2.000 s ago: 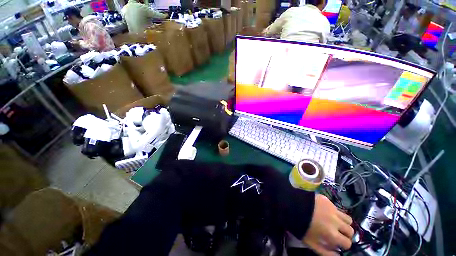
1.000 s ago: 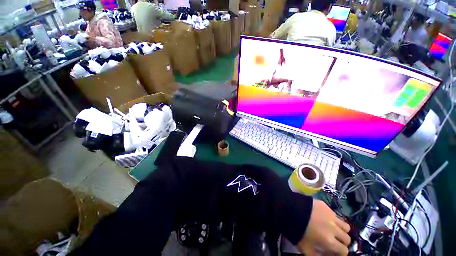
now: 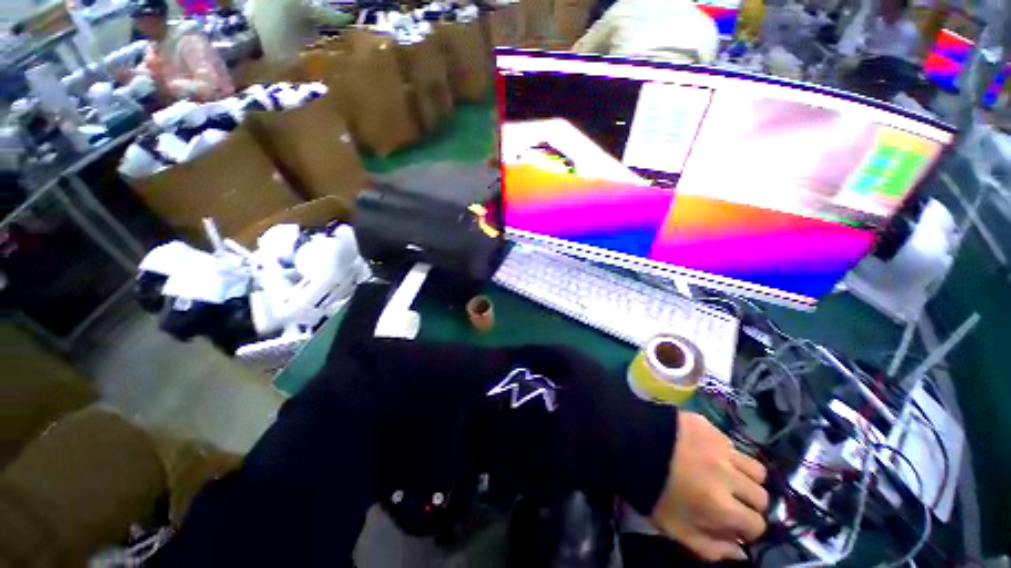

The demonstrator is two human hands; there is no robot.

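My left hand reaches across from the left in a black sleeve. Its fingers are curled down at the bench's front edge, beside tangled wires. What lies under the fingers is hidden. My right hand is not in view. A black camera ball head with small pinkish lights shows partly below my sleeve; the rest is hidden or dark. The monitor shows two pale and dark live pictures above rainbow colour bands.
A white keyboard lies under the monitor. A yellow-white label roll stands beside my wrist, with a brown core farther left. A black box stands behind. Power plugs and wires crowd the right. A bin of white cameras stands left.
The view has shifted, so the bench things sit slightly higher and farther left. The monitor's left picture has turned from mostly pale to dark with white shapes. My left hand stays near the wires.
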